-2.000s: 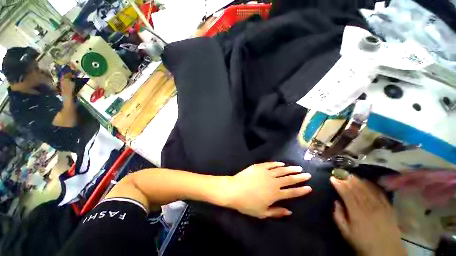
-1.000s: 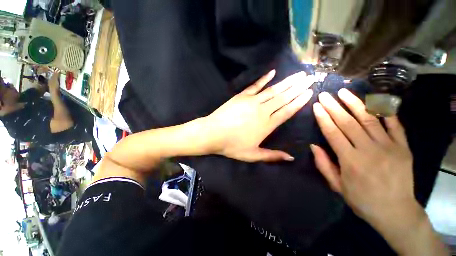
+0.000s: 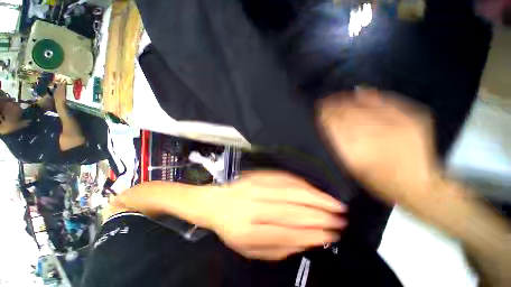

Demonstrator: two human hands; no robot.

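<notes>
The black garment (image 3: 269, 95) lies over the table and hangs past its front edge towards my lap. A bright spot of light, blurred, shows on the cloth at the top right, where the needle area (image 3: 359, 19) is. My left hand (image 3: 280, 216) is low in the middle, blurred, at the hanging cloth; whether it grips it is unclear. My right hand (image 3: 381, 143) is blurred, higher and further right, bent over the black cloth; its fingertips are hidden.
The white table edge (image 3: 207, 132) runs below the cloth. Beneath it is a basket with a red rim (image 3: 146, 154) and pale cloth inside. At the left, a person in dark clothing (image 3: 42, 134) sits by a pale machine with a green wheel (image 3: 48, 54).
My hands have left the spot by the needle; the left moved down to the lap, the right down too. The cloth has shifted, baring the table edge and basket. The machine head has mostly left view.
</notes>
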